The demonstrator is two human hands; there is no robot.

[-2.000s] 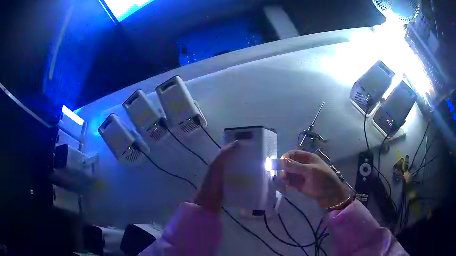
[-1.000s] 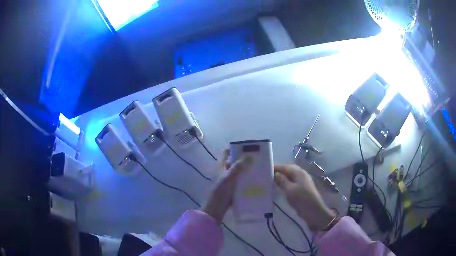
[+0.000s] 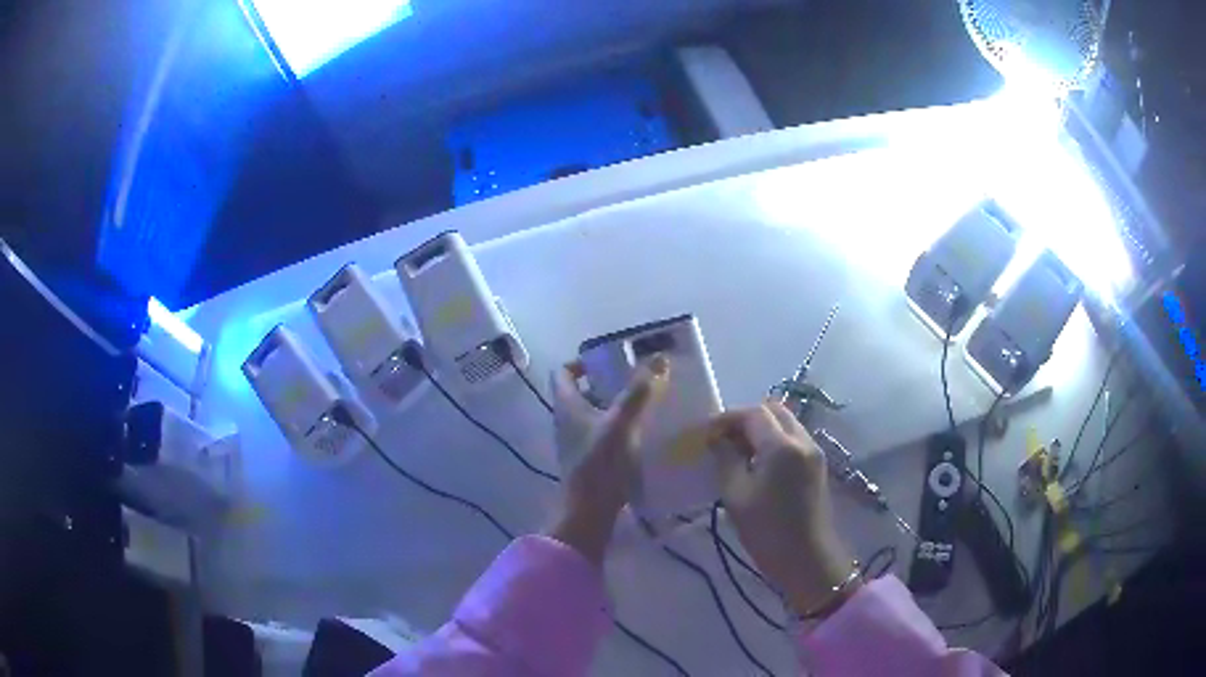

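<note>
A white mini projector (image 3: 672, 443) is held above the bench in front of me, tilted, its dark front face edge pointing away. My left hand (image 3: 611, 443) grips its left side, with the thumb over the top near the dark slot. My right hand (image 3: 774, 463) is at its right side, fingers bent close against the edge; whether they hold anything is hidden. A thin black cable (image 3: 725, 562) runs below the projector toward me.
Three cabled projectors (image 3: 454, 307) stand at back left, two more (image 3: 1025, 324) at right by a bright glare. A T-shaped metal tool (image 3: 807, 389), a driver (image 3: 853, 470), a remote (image 3: 940, 509) and tangled cables (image 3: 1054, 496) lie at right. More units (image 3: 172, 456) line the left edge.
The projector has turned and tilted in my left hand, and its far end has moved up. My right hand has moved from the far right side toward the projector's near part.
</note>
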